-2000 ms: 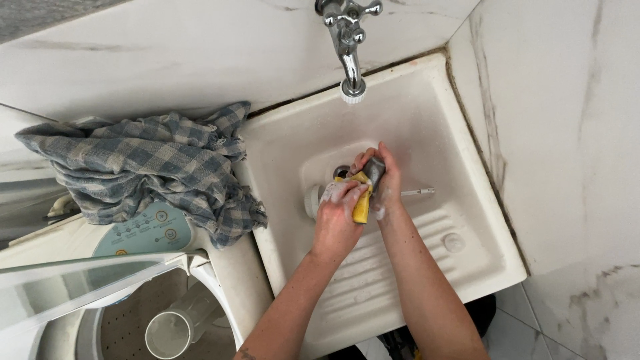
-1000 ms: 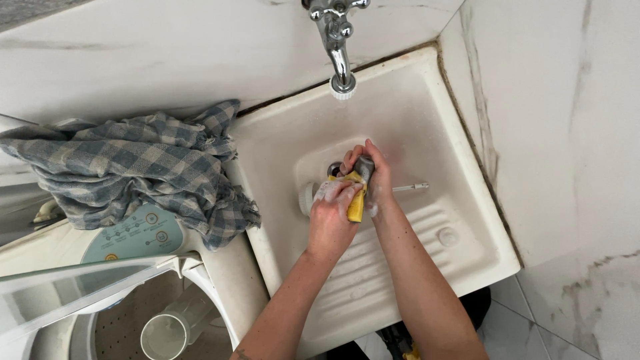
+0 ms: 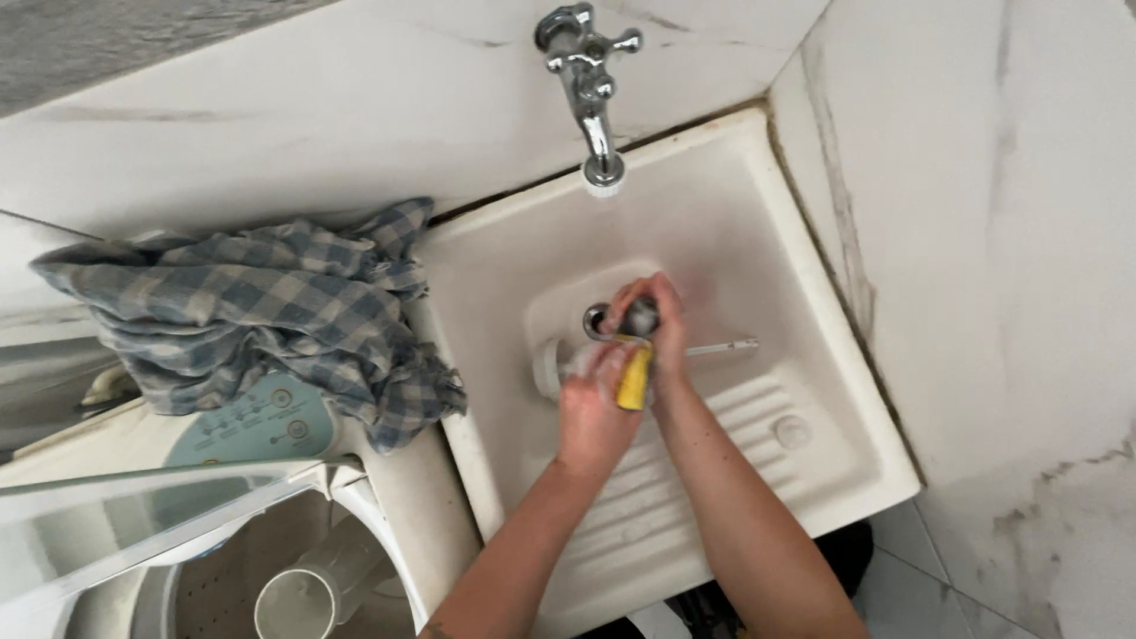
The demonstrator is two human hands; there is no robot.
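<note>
In the head view, my left hand (image 3: 599, 399) is closed on a yellow sponge (image 3: 633, 380) with soap suds on the fingers. Just right of it, my right hand (image 3: 670, 333) holds a dark, rounded item (image 3: 641, 317), whose kind I cannot tell, with suds on it. The sponge is close against this item's lower side. Both hands are over the basin of a white laundry sink (image 3: 737, 213). A metal ring-like part (image 3: 595, 320) shows left of the held item. Beside my left hand lies a white round object (image 3: 548, 368), and a thin rod (image 3: 723, 347) sticks out right of my right hand.
A chrome faucet (image 3: 593, 111) juts from the tiled wall above the sink. To the left, a checkered cloth (image 3: 266, 311) drapes over the washing machine's control panel (image 3: 257, 426). The machine's lid is raised, with its drum (image 3: 217, 568) visible. A small round object (image 3: 792, 432) sits on the ribbed slope.
My left hand and the sponge have moved slightly down the held item, and more of its dark rounded end shows now. My right hand keeps its hold.
</note>
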